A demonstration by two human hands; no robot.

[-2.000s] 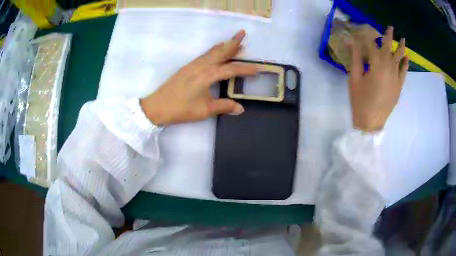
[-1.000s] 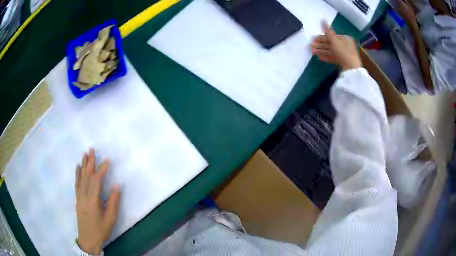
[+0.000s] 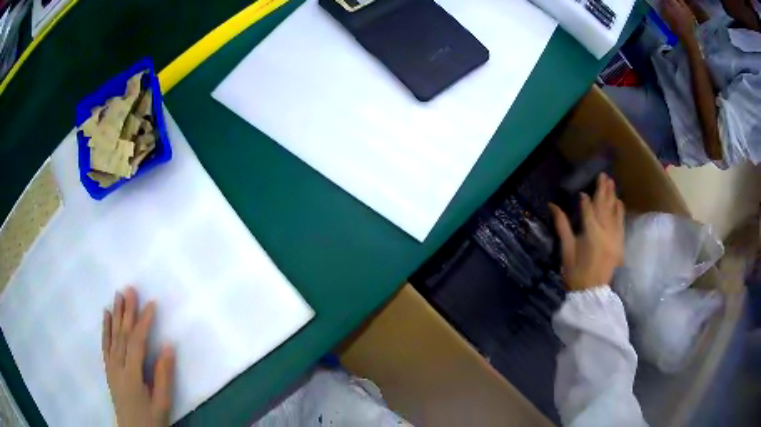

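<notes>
My right hand (image 3: 594,238) is inside the brown carton of cases (image 3: 451,367) at the right, fingers spread above dark cases (image 3: 492,292). A blurred dark piece lies just beyond the fingertips; I cannot tell if they touch it. My left hand (image 3: 138,363) rests flat and empty on the left foam sheet (image 3: 192,250). A finished black phone case (image 3: 417,50) lies on the right-hand white sheet (image 3: 350,125), its tan-framed end cut off by the top edge.
A blue scrap bin (image 3: 167,138) full of tan bits stands at the foam sheet's far corner. A tan sticker sheet (image 3: 25,225) lies at far left. A white parts tray (image 3: 576,21) is at top right. Clear bags (image 3: 667,275) hang over the carton. Another person's arm (image 3: 701,83) shows beyond.
The view has swung right. The case from the left foam sheet now lies on the right-hand sheet. My right hand has moved from beside that sheet down into the carton. My left hand stays on the foam.
</notes>
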